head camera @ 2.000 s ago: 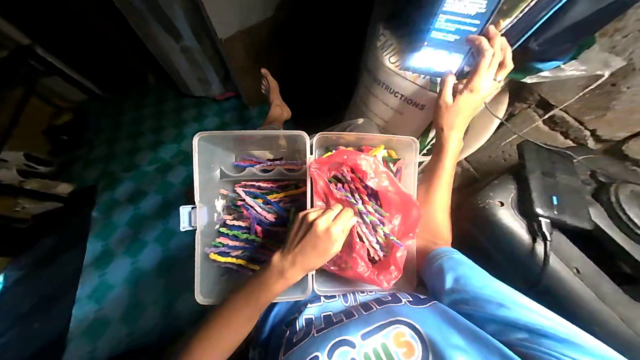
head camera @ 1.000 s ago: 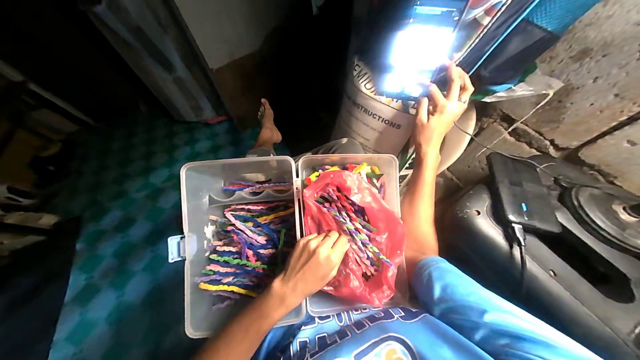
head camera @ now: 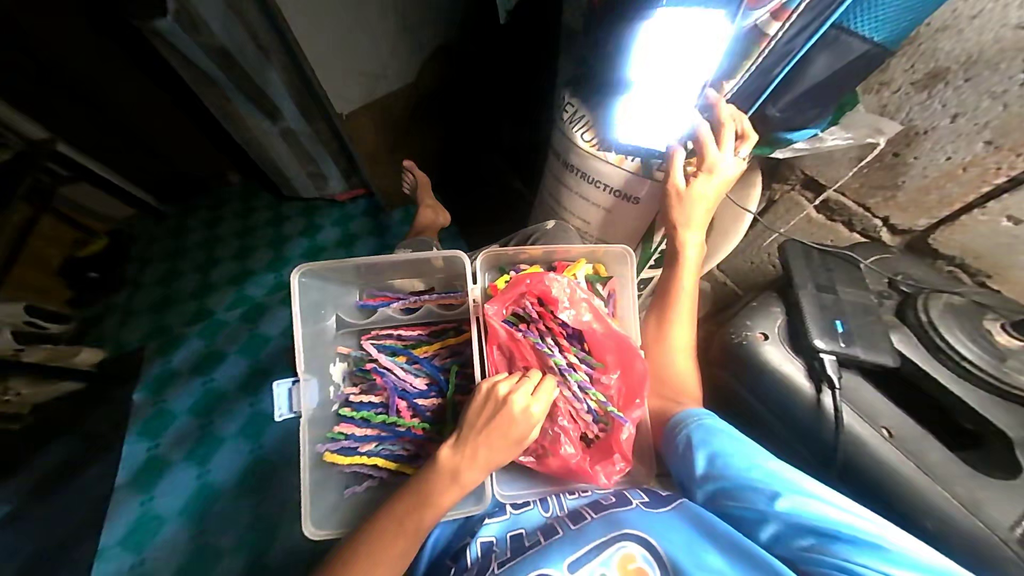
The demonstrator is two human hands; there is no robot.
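An opened clear plastic case (head camera: 302, 480) lies across my lap, with twisted multicoloured fuzzy strands (head camera: 392, 376) in its left half. In the right half, a red plastic bag (head camera: 624, 384) lies spread around more twisted strands (head camera: 560, 352). My left hand (head camera: 512, 412) rests with curled fingers at the bag's left edge, beside those strands; whether it grips anything is hidden. Up at the right, my right hand (head camera: 710, 160) has its fingertips at the lower edge of a phone (head camera: 672, 76) whose screen glares white. It cannot be told whether this hand holds the phone or only touches it.
A printed sack (head camera: 596, 188) stands behind the phone. At the right, a black device (head camera: 836, 304) with a plugged-in cable lies on a dark appliance (head camera: 768, 384). A bare foot (head camera: 424, 200) shows beyond the case, over a green checked floor covering (head camera: 208, 360).
The phone's screen, readable as a dark page two seconds ago, is now a white glare. My left hand stays at the bag's left edge. The view has shifted slightly.
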